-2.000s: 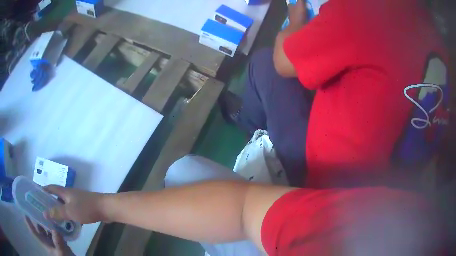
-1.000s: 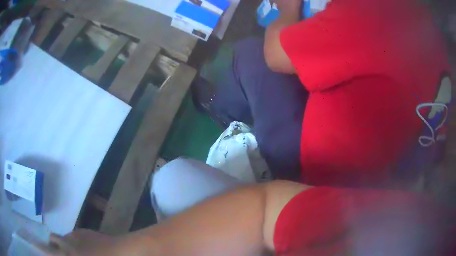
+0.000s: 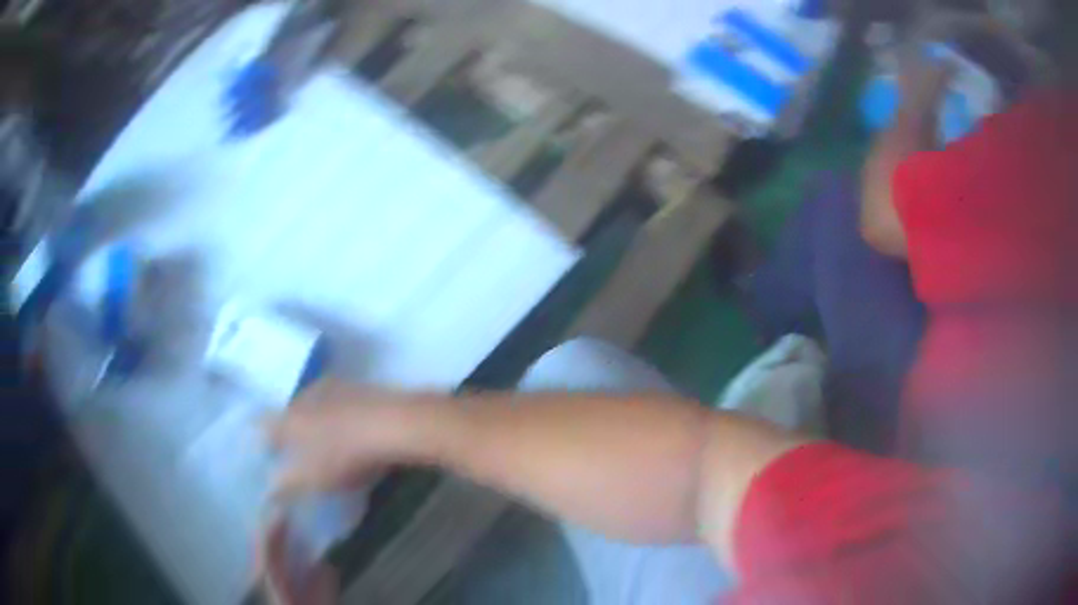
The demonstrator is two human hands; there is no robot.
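The picture is strongly blurred. My right hand (image 3: 329, 435) is at the lower left, its arm reaching in from the right, with its fingers bent. A pale, whitish appliance (image 3: 329, 518) shows as a smear just below it, between my two hands; its shape and details are lost in blur. My left hand (image 3: 290, 573) is cut off by the bottom edge, its fingers pointing up beside the pale shape. Whether it touches the shape cannot be told. A blue-and-white retail box (image 3: 262, 352) stands on the white board just beyond my right hand.
White board (image 3: 390, 225) on a slatted wooden table (image 3: 638, 278). Another blue-and-white box (image 3: 112, 290) stands at left, and a blue bundle (image 3: 251, 97) lies at the far edge. A person in red (image 3: 993, 225) sits at right, near boxes (image 3: 739, 77) on another board.
The view has swung, so the table and neighbour have shifted right. My right hand shows farther up and right, and my left hand's fingers are back in the picture.
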